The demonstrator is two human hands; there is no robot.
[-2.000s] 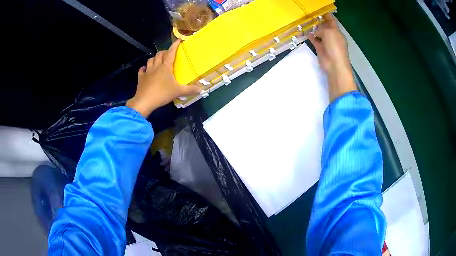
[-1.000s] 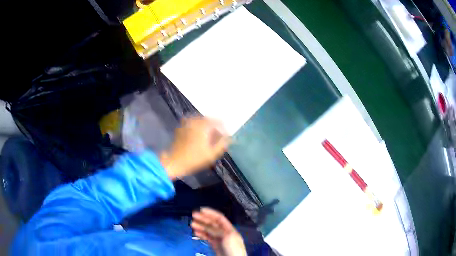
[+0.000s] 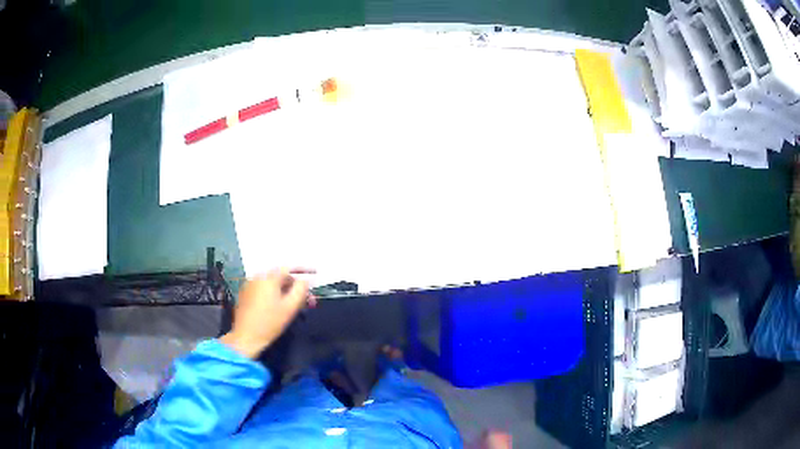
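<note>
My left hand [image 3: 267,307] is at the front edge of the bench, fingers loosely bent and slightly apart, with nothing visible in it. Only a small blurred part of my right hand [image 3: 496,439] shows at the bottom edge. White paper sheets [image 3: 421,175] cover the bench before me. A red-handled brush [image 3: 232,121] lies on them at the upper left, its bristles at a yellowish round spot. A yellow strip [image 3: 605,105] runs down the right part of the paper. A white and blue tube [image 3: 690,219] lies at the right on the green bench top.
White plastic housings [image 3: 710,70] stand stacked at upper right. The yellow stack with white tabs [image 3: 17,202] is at the far left. A black bin bag [image 3: 53,377] hangs lower left. Below the bench are a blue bin or stool [image 3: 513,329] and a dark crate [image 3: 575,377] with white boxy units.
Both hands have let go of the yellow stack. The view has swung right, bringing in the brush, yellow strip, tube and housings. The right hand has dropped to the bottom edge.
</note>
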